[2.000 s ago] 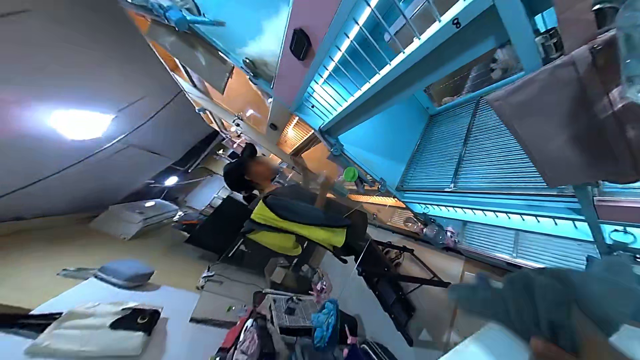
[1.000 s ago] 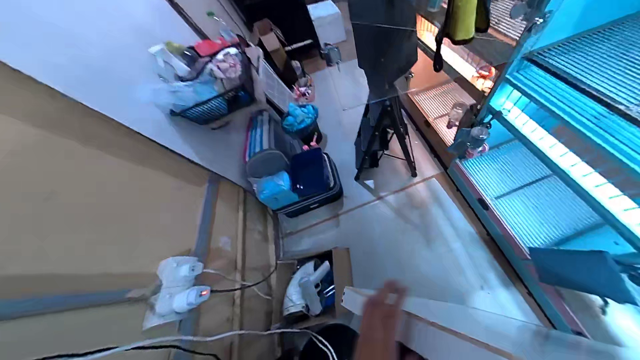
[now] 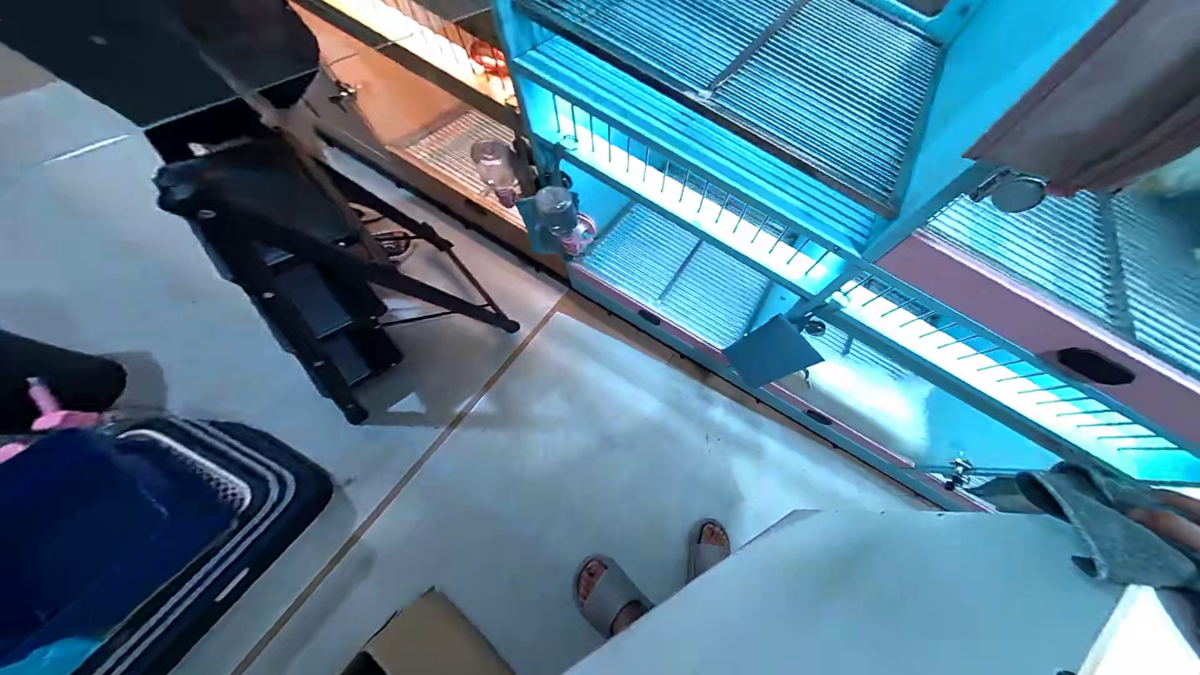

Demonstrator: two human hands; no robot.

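Note:
At the right edge of the head view, my right hand (image 3: 1167,521) is partly in frame with its fingers on a grey cloth (image 3: 1106,525). The cloth lies bunched over the far right end of a pale, flat panel or board (image 3: 891,600). Behind it stand blue cages (image 3: 712,178) with lit wire-grid floors. A small dark grey plate (image 3: 773,352) hangs at the cage front, left of the cloth. My left hand is outside the frame.
A black folding stand (image 3: 309,272) stands on the tiled floor near the cages. A dark suitcase (image 3: 272,525) lies at the lower left. A cardboard box (image 3: 436,637) sits at the bottom, left of two sandalled feet (image 3: 609,591). Clear bottles (image 3: 556,208) hang on the cages.
The view has swung strongly. A hand seen low in the middle one second ago is no longer there; the cloth and the hand on it now show at the right.

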